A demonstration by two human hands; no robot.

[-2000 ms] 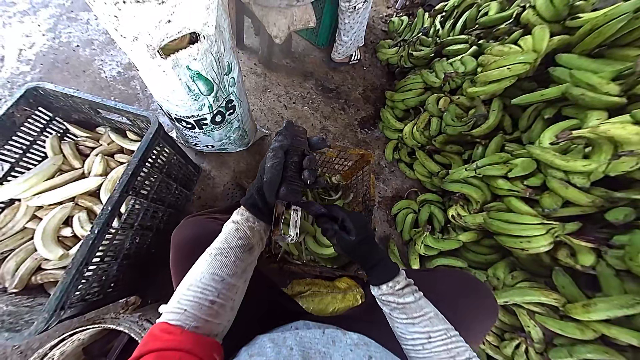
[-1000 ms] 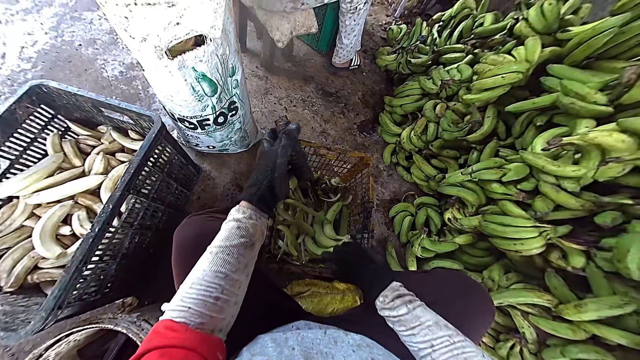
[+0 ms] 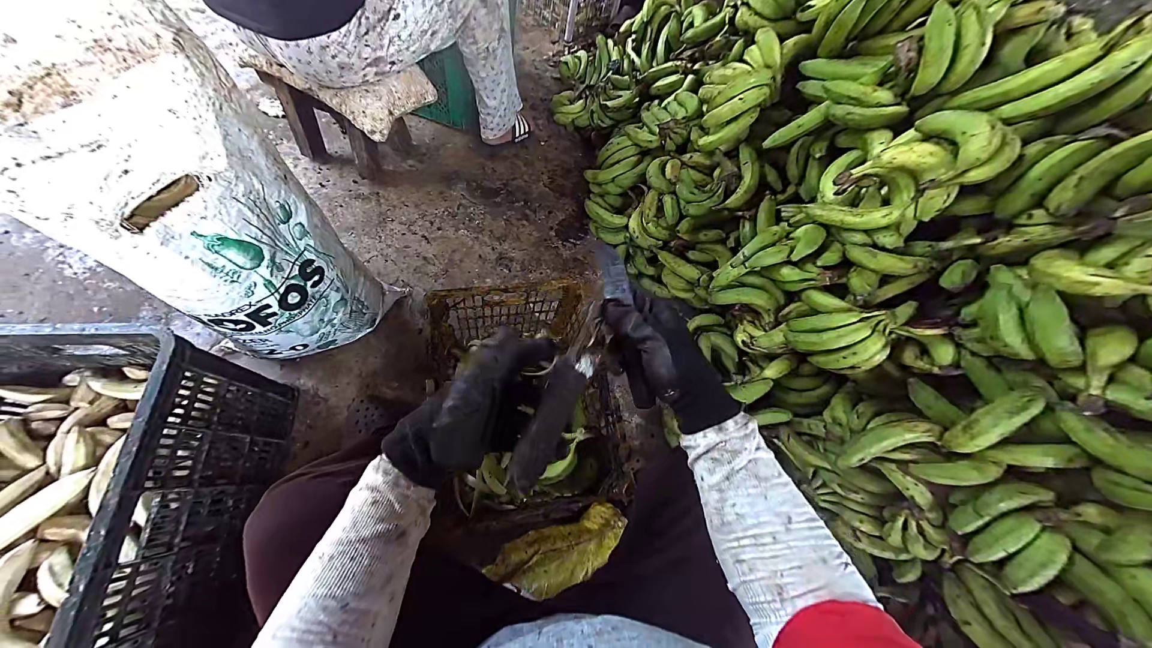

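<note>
My left hand [image 3: 472, 405], in a black glove, is over the near left part of a yellowish plastic crate [image 3: 517, 292]; its grip is partly hidden. Beside it a dark, elongated thing [image 3: 551, 418] slants over the crate, with a pale spot at its upper end; what it is, I cannot tell. My right hand [image 3: 650, 346], also black-gloved, is closed on a knife, its blade [image 3: 612, 270] pointing up and away, right of the crate. Green peels [image 3: 562, 463] lie in the crate. A yellow-brown peel or leaf [image 3: 560, 551] rests by my lap.
A large heap of green plantains [image 3: 855, 315] fills the right side. At the left stand a black plastic crate [image 3: 211, 432] of peeled plantains [image 3: 49, 504] and a white printed sack [image 3: 261, 207]. A person [image 3: 360, 45] sits on a wooden stool [image 3: 360, 108] beyond.
My right hand has risen from beside my lap to the right of the crate, and the knife blade now shows. My left hand has come nearer to me. The view has shifted.
</note>
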